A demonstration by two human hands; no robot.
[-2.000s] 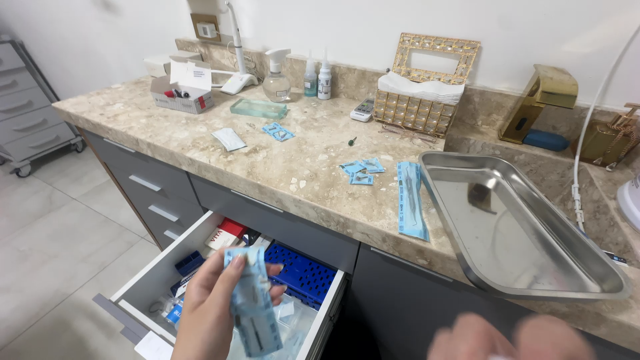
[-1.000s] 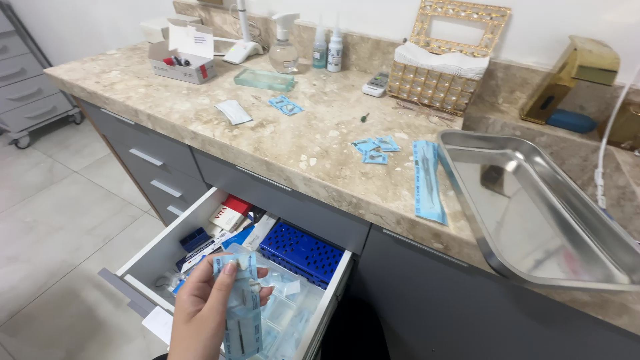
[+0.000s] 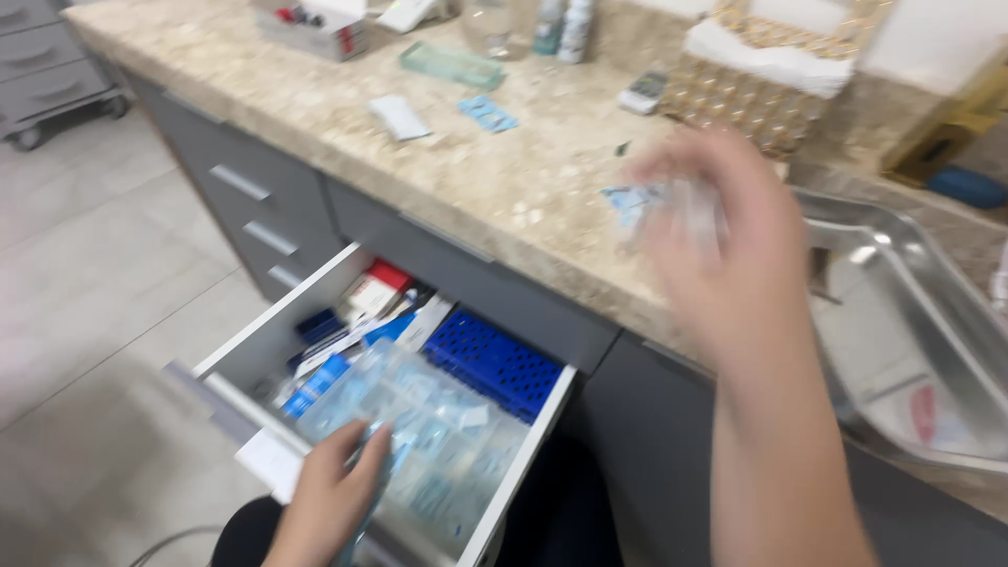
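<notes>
My left hand (image 3: 339, 480) is over the front of the open drawer, thumb and fingers closed on a bluish sterilization pouch that mostly hangs hidden behind it. Just behind that hand, a clear divided plastic box (image 3: 425, 409) holds many small blue-and-clear packets. My right hand (image 3: 709, 213) is raised over the counter, fingers curled and strongly blurred; something pale and translucent shows by its fingers, but whether it is held cannot be told. Small blue packets (image 3: 628, 206) lie on the counter beside it. Another blue packet (image 3: 487, 113) and a white pouch (image 3: 399, 117) lie farther left.
The drawer (image 3: 276, 311) also holds a blue perforated tray (image 3: 494, 364) and small boxes. A steel tray (image 3: 882, 331) stands on the counter at right. Along the back are a glass slab (image 3: 451, 65), spray bottles, a golden tissue box (image 3: 748, 94) and an opened carton (image 3: 315, 31).
My right hand, unseen one second ago, has come in over the counter and hides the long blue pouch's place. My left hand has moved left, to the drawer's front. The view has shifted closer.
</notes>
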